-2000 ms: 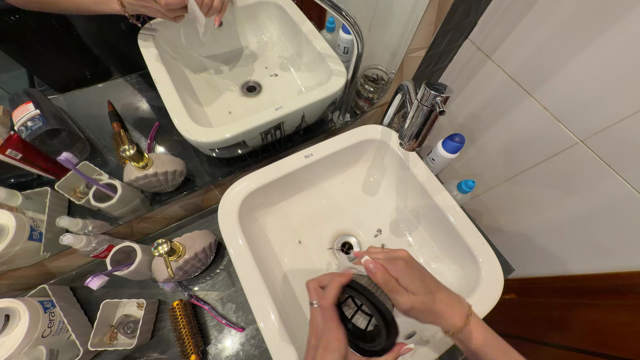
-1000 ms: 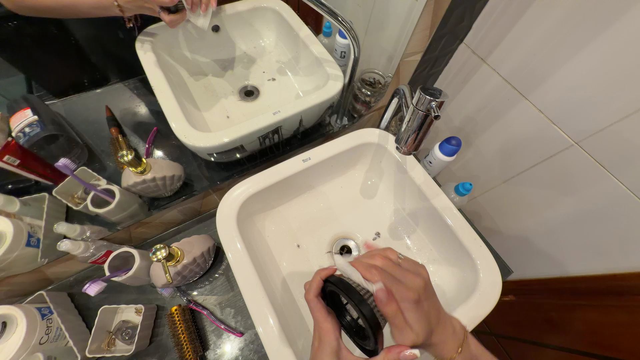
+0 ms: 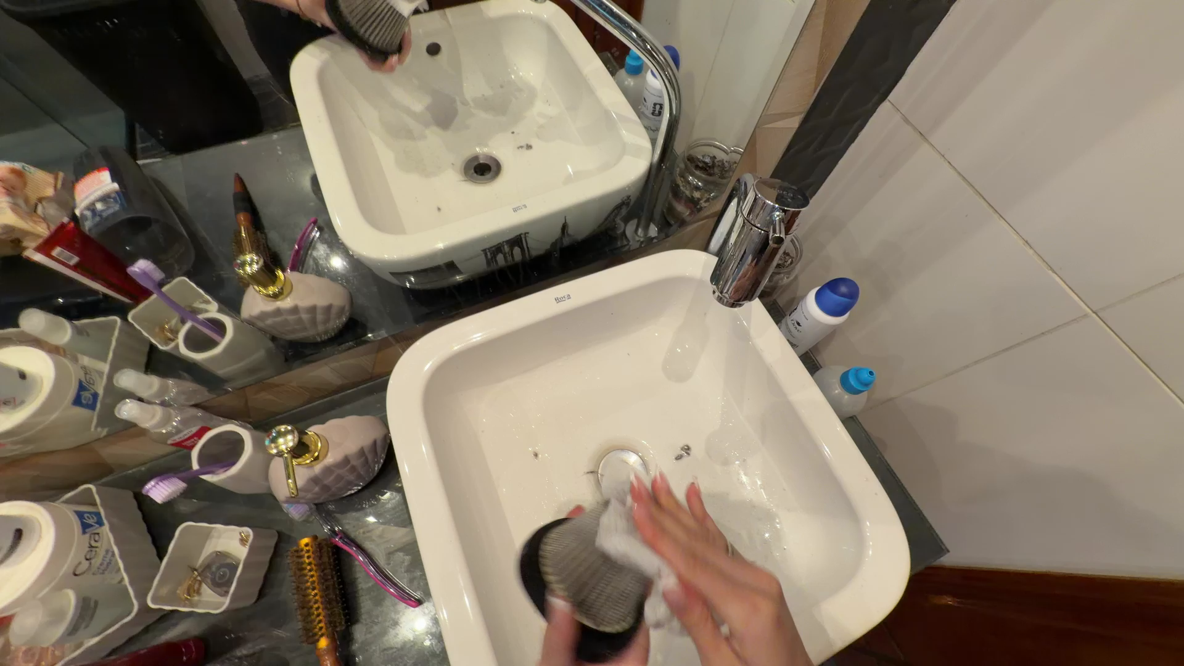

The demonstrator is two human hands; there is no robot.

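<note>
My left hand holds a black oval brush from below, its grey bristles turned up, low over the white ceramic sink. Pressed by the fingers of my right hand, a crumpled white tissue or cloth lies against the right edge of the bristles. The drain lies just beyond my hands, with small dark clumps to its right. Part of my left hand is hidden under the brush. In the mirror the bristles and part of a hand show at the top.
A chrome faucet stands at the sink's back right corner, beside a blue-capped bottle and a smaller bottle. Left of the sink are a soap dispenser, a round hairbrush, a razor, a toothbrush cup and a small dish.
The brush has turned so that its bristles face up toward the camera; a second ago its black side showed more. The right hand's fingers have spread out over the white tissue or cloth.
</note>
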